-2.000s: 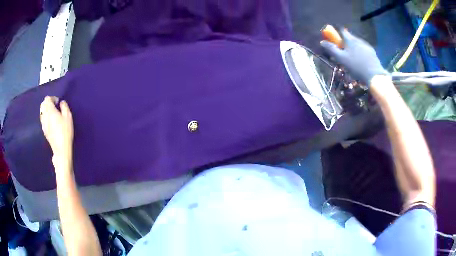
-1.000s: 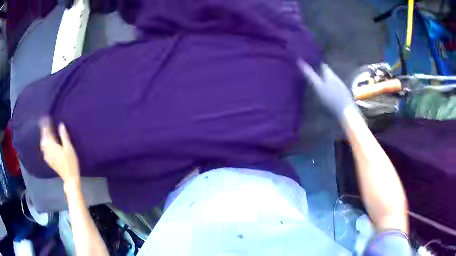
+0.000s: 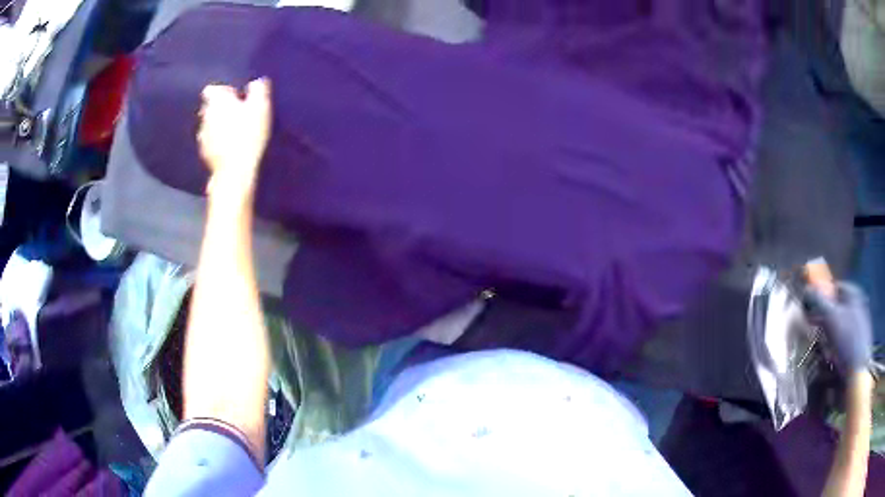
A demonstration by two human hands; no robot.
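Note:
The purple garment (image 3: 543, 165) lies over the padded form (image 3: 184, 87), whose rounded end shows at the left. Its near edge hangs in folds in front. My bare left hand (image 3: 236, 126) is at the garment's left edge, fingers curled; it seems to pinch the cloth there. My gloved right hand (image 3: 842, 315) is blurred at the right edge, closed round the orange handle of the steam iron (image 3: 778, 340). The iron is off the garment, to its right. A small round button (image 3: 487, 293) shows at the garment's near edge.
The grey table cover (image 3: 155, 218) shows along the near left and to the right of the garment. Pale green cloth (image 3: 325, 374) hangs below the table edge. Dark purple cloth (image 3: 723, 442) lies at the lower right. A red item (image 3: 105, 102) is at the left.
The view has turned, and the garment sits further right. My right hand let go of the iron, reached to the cloth, and now holds the iron again. The garment has been shifted and its button is nearer me.

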